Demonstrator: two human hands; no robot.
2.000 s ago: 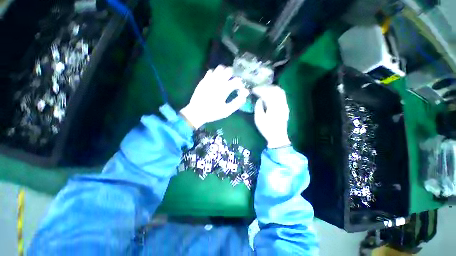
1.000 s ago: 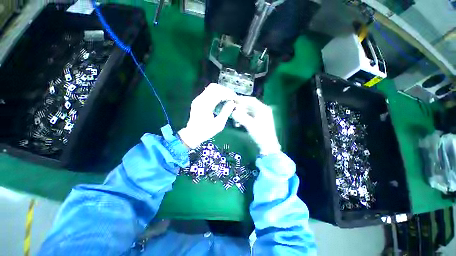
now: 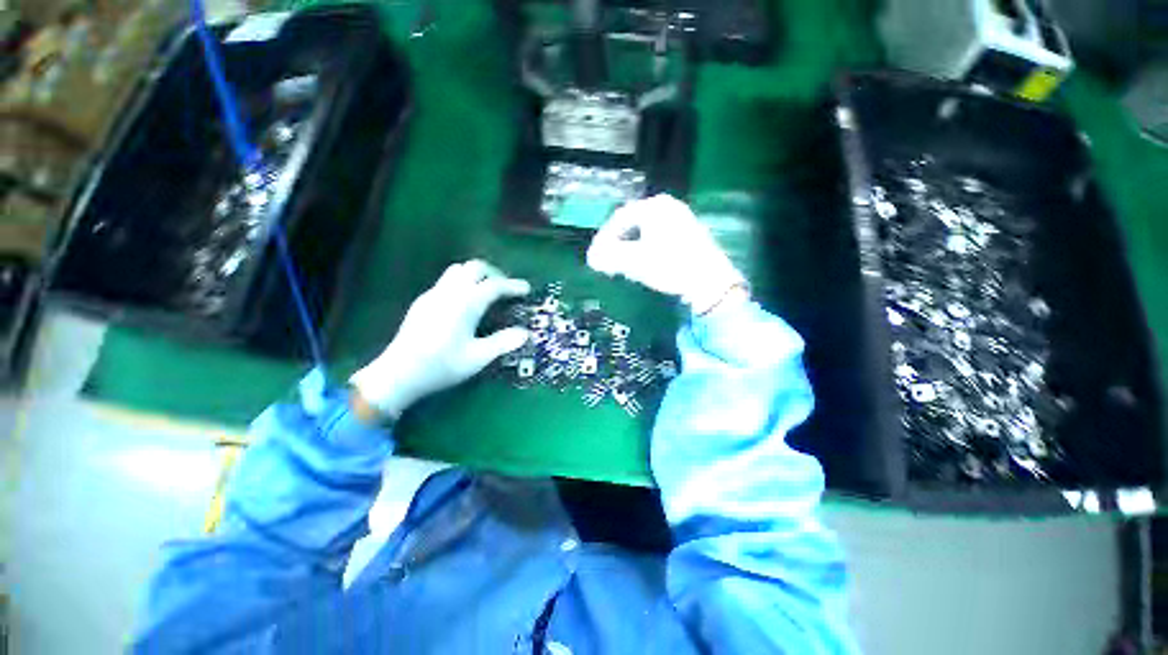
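A loose pile of small transistors (image 3: 570,352), with black bodies, silver tabs and metal legs, lies on the green mat. My left hand (image 3: 442,335), white-gloved, is at the pile's left edge with thumb and fingers apart. My right hand (image 3: 666,252), also gloved, is above and right of the pile, fingertips pinched together; whether a part is between them cannot be seen. The silver lower die (image 3: 589,182) with its teal plate (image 3: 587,211) is just behind my right hand. The silver upper die (image 3: 591,124) is behind it.
A black bin (image 3: 884,320) with many parts stands on the right, another black bin (image 3: 327,154) on the left. A blue cord (image 3: 292,275) runs from the back left to my left wrist. A white boxed device (image 3: 1012,45) is behind the right bin.
My hands were together in front of the dies and are now apart. My left hand has moved down and left to the pile. My right hand stays near the lower die, now uncovered. The view has shifted.
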